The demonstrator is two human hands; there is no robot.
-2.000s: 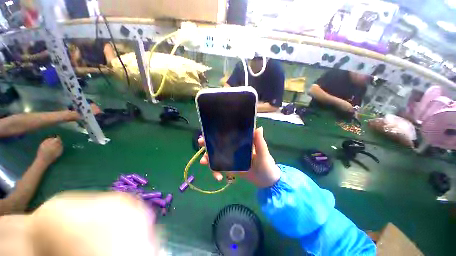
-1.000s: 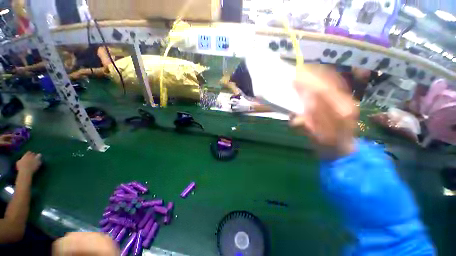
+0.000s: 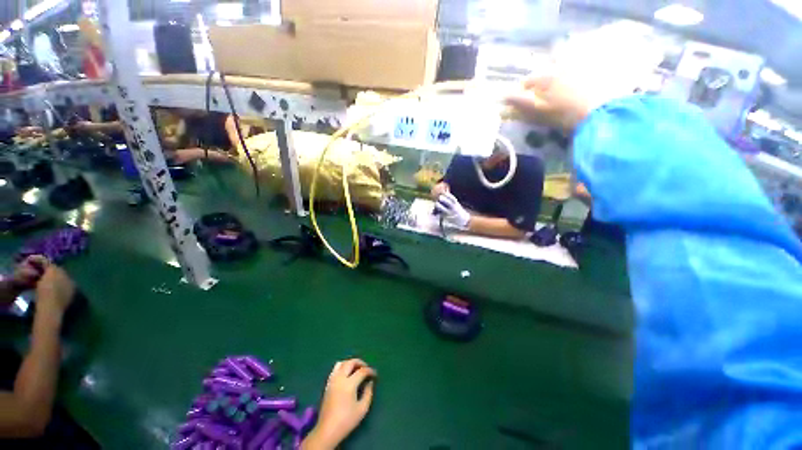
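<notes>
My right hand point(image 3: 547, 98), in a blue sleeve, is raised at the rack's top edge. Its fingertips meet a washed-out white area, and no phone can be made out there. My left hand point(image 3: 345, 402) is low on the green belt, just right of a loose pile of purple battery cells point(image 3: 236, 406). Its fingers are curled with a gap to the thumb, and nothing shows in it. A round black fan housing point(image 3: 454, 316) with a purple cell in it lies further up the belt.
The perforated white rack point(image 3: 158, 176) has a post standing on the belt at left. A yellow cable point(image 3: 350, 211) hangs in a loop from the power strip point(image 3: 422, 128). Another person's hands point(image 3: 51, 286) are at far left. A person opposite wears a white glove point(image 3: 453, 211).
My right hand has gone from holding the phone in front of me up to the rack. My left hand has come down beside the cells. The near fan grille has left the view.
</notes>
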